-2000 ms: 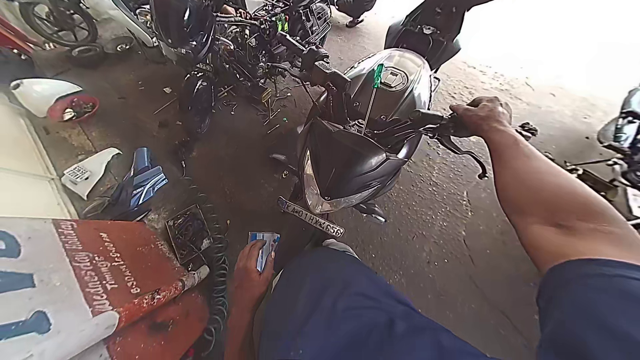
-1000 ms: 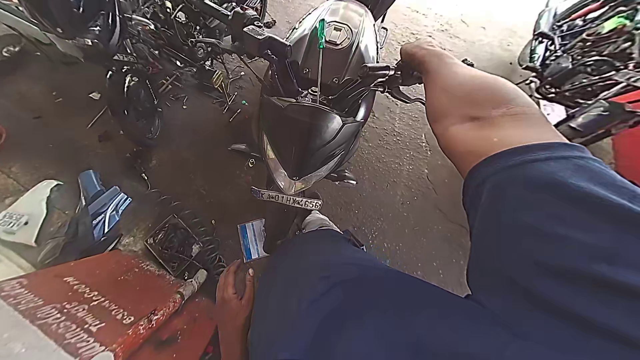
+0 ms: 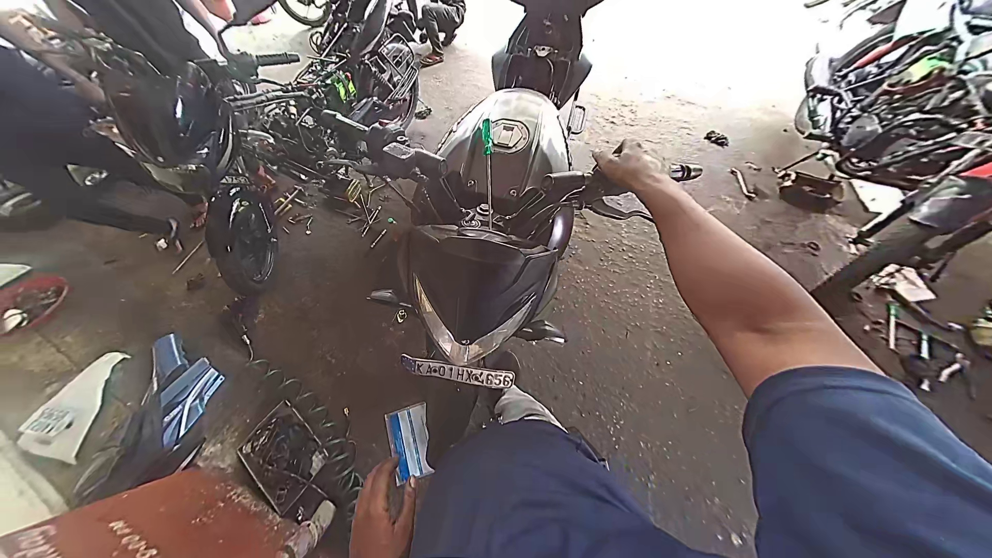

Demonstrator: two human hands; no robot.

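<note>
My left hand (image 3: 384,508) holds a small blue and white packet (image 3: 409,443) by its lower end, beside my leg. My right hand (image 3: 634,167) rests on the handlebar grip (image 3: 682,172) of a motorcycle, above its lever (image 3: 620,208). The motorcycle faces me, with its dark front cowl (image 3: 480,279) between the handlebars and a number plate (image 3: 457,372) below. A green-handled screwdriver (image 3: 487,147) stands upright near the handlebar clamp, in front of the silver fuel tank (image 3: 535,116). Its tip is hidden.
Another motorcycle's front wheel (image 3: 242,236) and loose tools (image 3: 360,205) lie to the left, near a person in dark clothes (image 3: 54,139). Blue body panels (image 3: 182,387), a parts tray (image 3: 287,453) and a red box (image 3: 178,515) are at lower left. More motorcycles (image 3: 907,101) stand at right.
The view has shifted. My left hand still holds the packet, and my right hand stays at the handlebar. The person at the left has come into view.
</note>
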